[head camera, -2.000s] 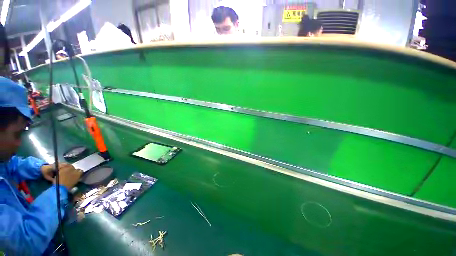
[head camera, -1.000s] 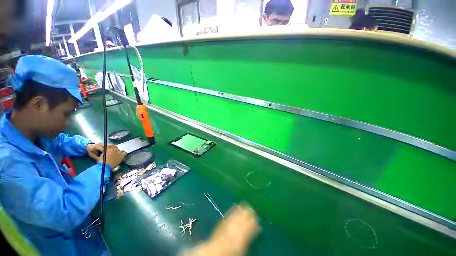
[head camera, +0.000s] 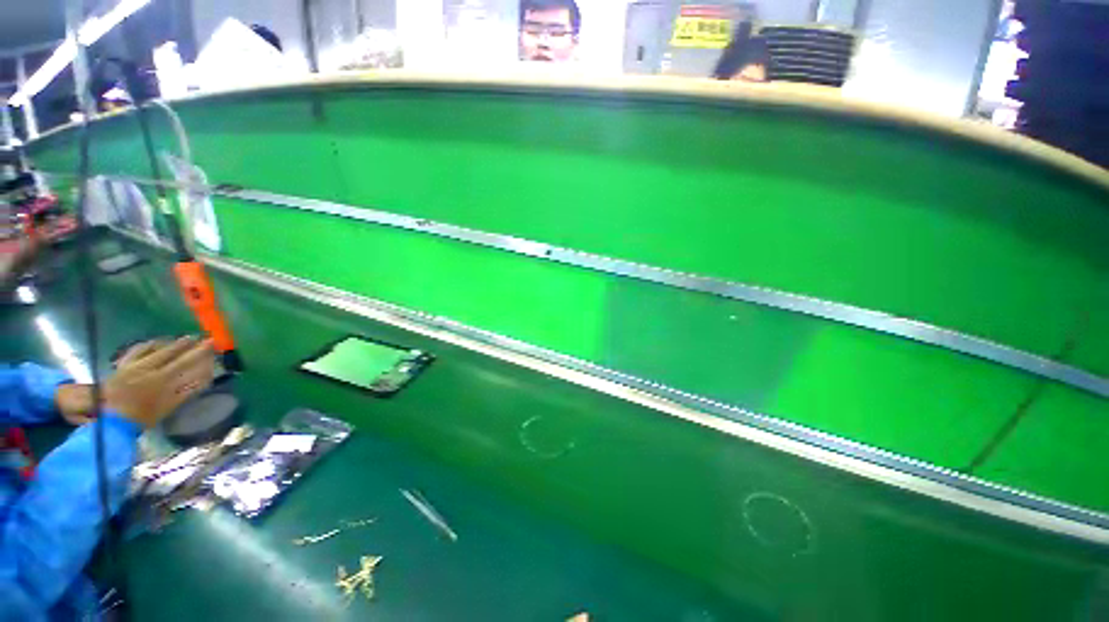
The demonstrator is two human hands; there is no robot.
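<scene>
Only a tiny skin-coloured tip shows at the bottom edge, perhaps a finger of my left hand; the rest is cut off and its hold is hidden. My right hand is not in view. Nearest in front lie thin pale tweezers or sticks on the dark-green bench. Left of them is a small cluster of yellow strips, with a few more strips behind it. A tablet unit with a pale green-lit back and dark edges lies farther back.
At left, a neighbour's hands work beside a dark round dish. A shiny bag with small parts and a heap of strips lie near them. An orange screwdriver hangs by the green divider.
The view swung right, then back left. One second ago a blurred hand reached over the bench beside the tweezers; it has withdrawn to the bottom edge. The neighbour's hand has risen over the work.
</scene>
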